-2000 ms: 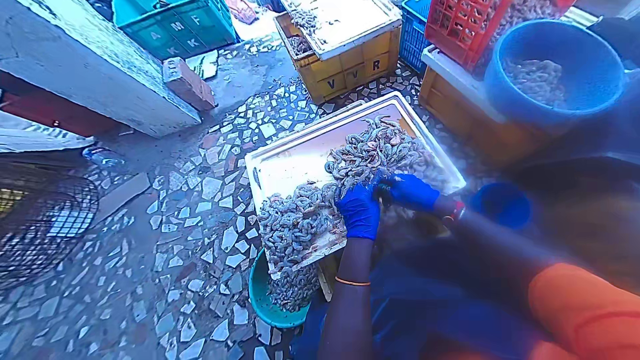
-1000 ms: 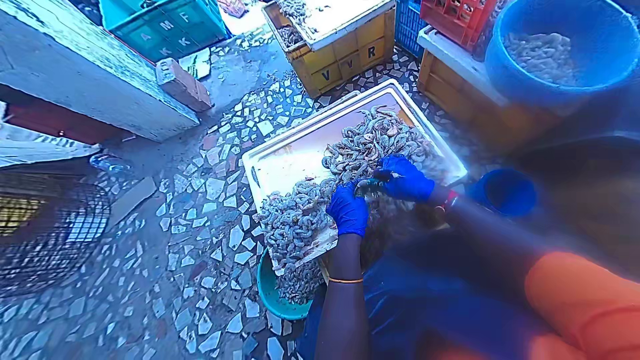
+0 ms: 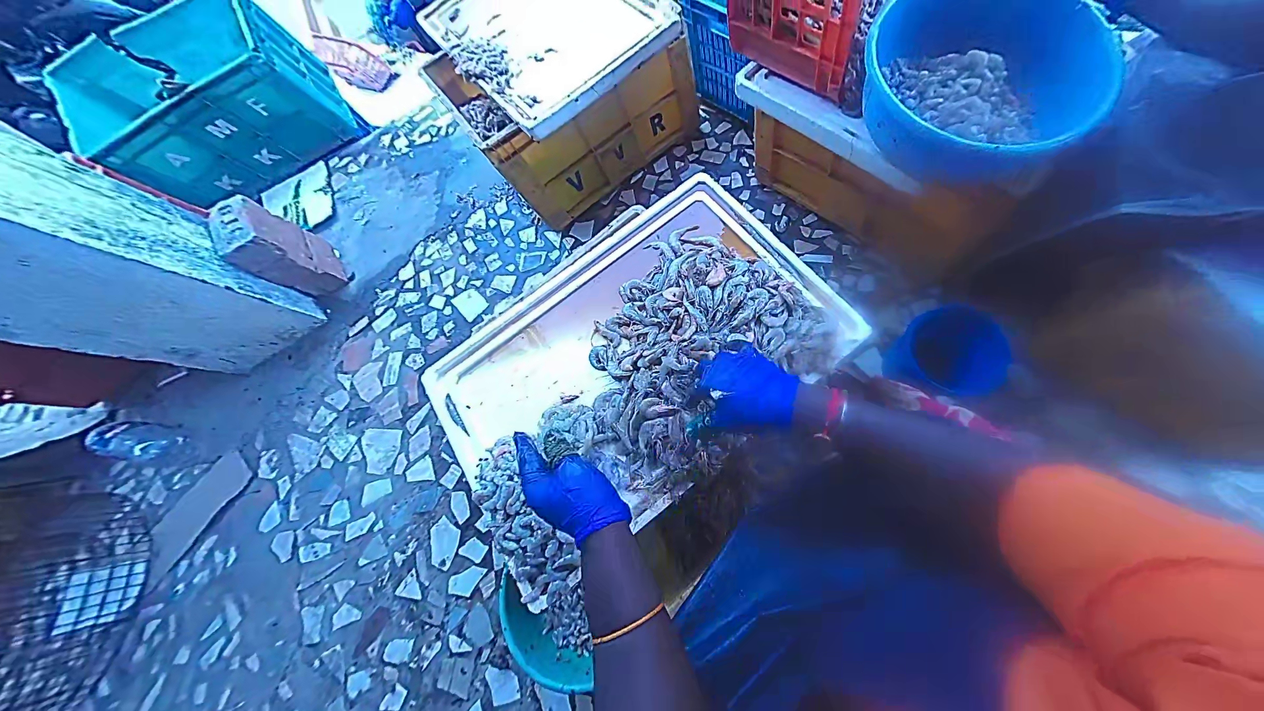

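Observation:
A white tray [image 3: 504, 360] lies across the middle, with a heap of raw shrimp [image 3: 691, 311] on its right half. My left hand [image 3: 573, 491], in a blue glove, is at the tray's near left edge with thumb and fingers spread around some shrimp; whether it grips any is unclear. Beside it a pile of paler shrimp [image 3: 523, 533] hangs over the edge above a green basin [image 3: 538, 652]. My right hand [image 3: 750, 390], also gloved in blue, is bent into the near side of the heap, its fingertips partly hidden among the shrimp.
Behind the tray stands a yellow crate [image 3: 602, 138] topped by another white tray [image 3: 563, 49]. A blue tub [image 3: 987, 148] of shrimp is at upper right, a small blue bucket [image 3: 948, 351] below it. A teal crate [image 3: 207, 118], a brick [image 3: 276, 242] and a wire basket [image 3: 99, 583] are on the left.
My hands were close together over the shrimp; now they are apart. The left has moved left to the pale pile, and the right is down at the heap.

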